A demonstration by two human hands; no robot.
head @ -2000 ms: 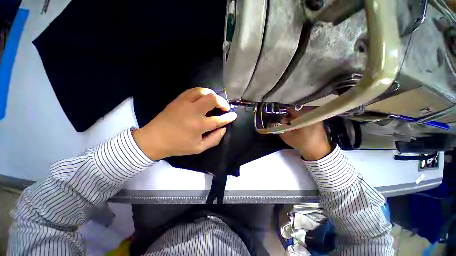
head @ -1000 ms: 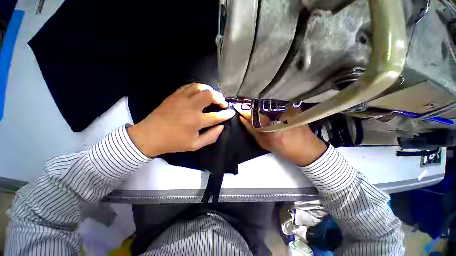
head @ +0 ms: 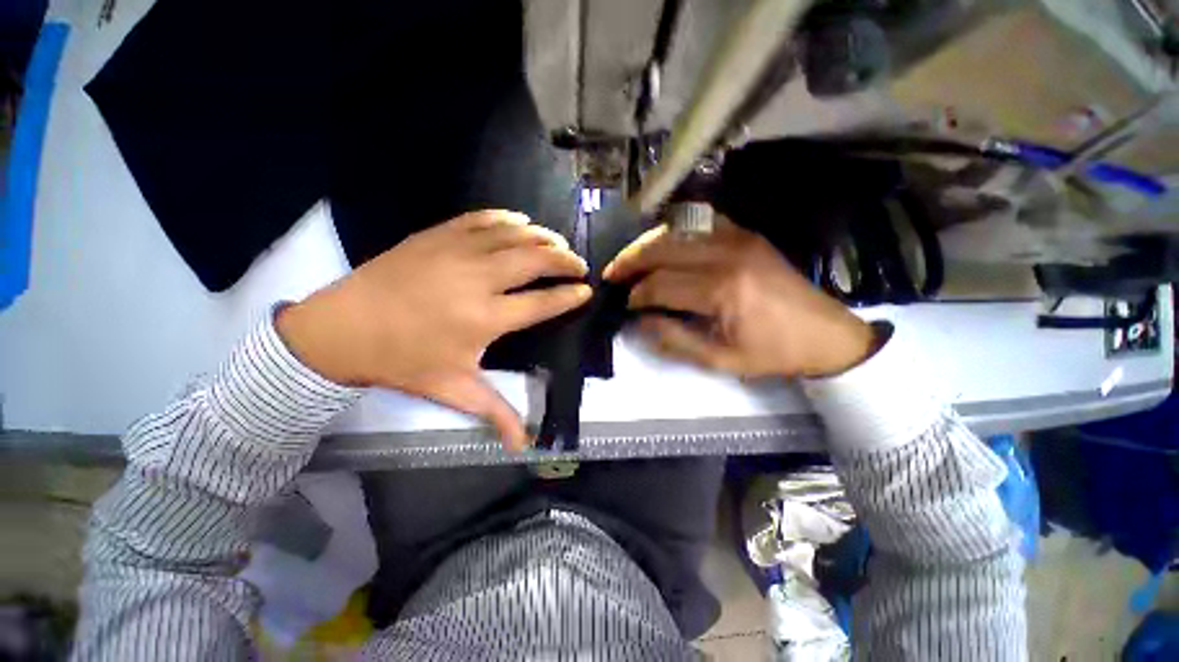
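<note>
The black garment piece (head: 375,117) lies on the white table left of and under the machine head. The black zip tape (head: 559,395) hangs from it to the table's front edge. My left hand (head: 446,317) lies on the black cloth, its fingertips pinching it beside the zip line, thumb spread down near the table edge. My right hand (head: 737,298) is right of it, fingertips meeting the cloth opposite the left ones; it is slightly blurred. The presser foot and needle area (head: 592,194) is just above both hands' fingertips. A ribbed metal cylinder (head: 692,220) shows by the right fingers.
The grey machine head (head: 931,91) fills the upper right, with a cream bar (head: 731,97) in front. Black looped scissors handles (head: 912,252) lie right of my right hand. A blue pen-like stick (head: 1093,168) is on the machine. Blue tape (head: 29,168) marks the left table edge.
The view has shifted, and the machine head shows higher up. Both hands now sit below the presser foot. My left thumb has spread downward. The zip and cloth edge show higher in the picture.
</note>
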